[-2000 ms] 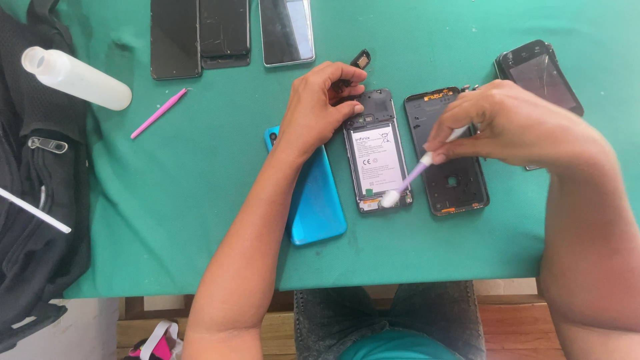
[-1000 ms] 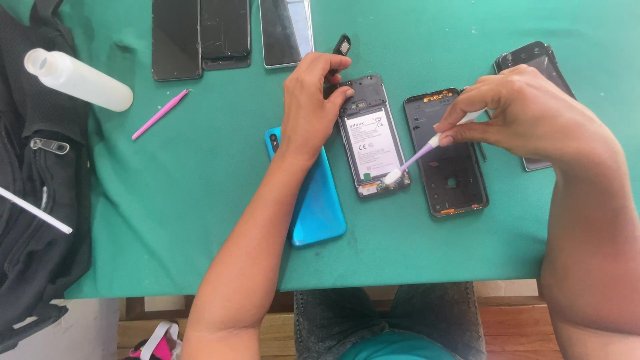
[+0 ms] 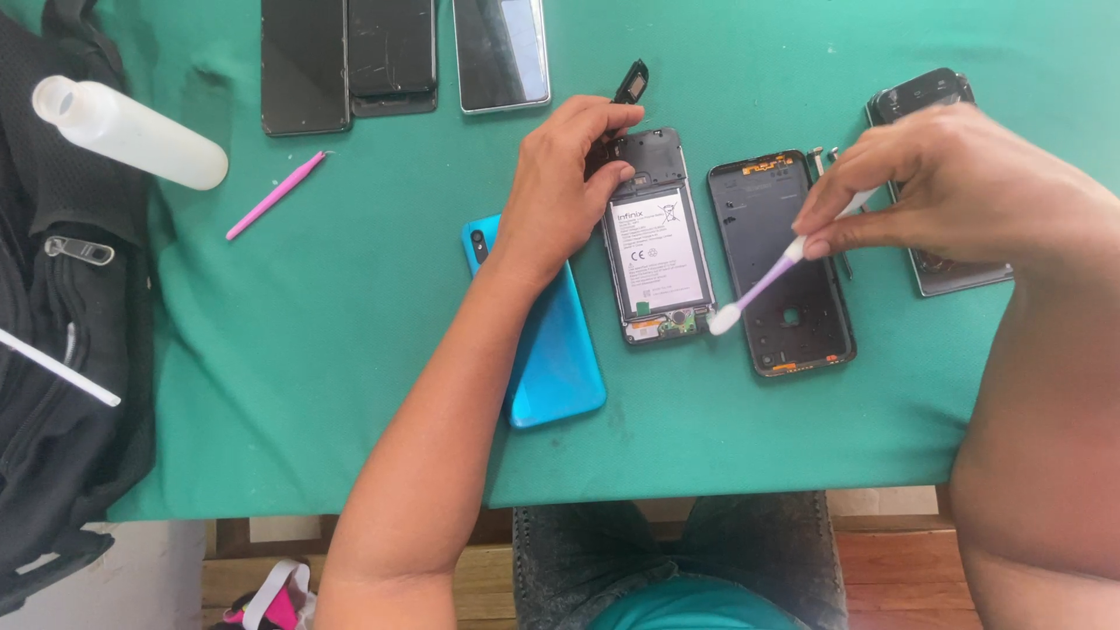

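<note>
An opened smartphone (image 3: pixel 661 245), its white battery and lower circuit board exposed, lies on the green cloth. My left hand (image 3: pixel 573 184) rests at its top left corner, fingers round a small black part (image 3: pixel 632 83) that sticks up past the fingertips. In my right hand (image 3: pixel 927 192) is a small brush (image 3: pixel 770 284) with a purple and white handle; its white tip is at the phone's lower right corner. Right of the phone lies a detached black back cover (image 3: pixel 787 280), inner side up. A blue phone (image 3: pixel 556 350) lies partly under my left forearm.
Three phones (image 3: pixel 304 70) lie at the back. A pink pen-like tool (image 3: pixel 276 197) and a translucent plastic bottle (image 3: pixel 140 136) are at the left, by a black backpack (image 3: pixel 70 332). Slim metal tools (image 3: pixel 846 262) and another phone (image 3: pixel 967 278) lie near my right hand.
The brush tip has moved from the phone's lower edge to its lower right corner. The opened phone was shifted slightly between the first frame and the second. My left hand stays at its top.
</note>
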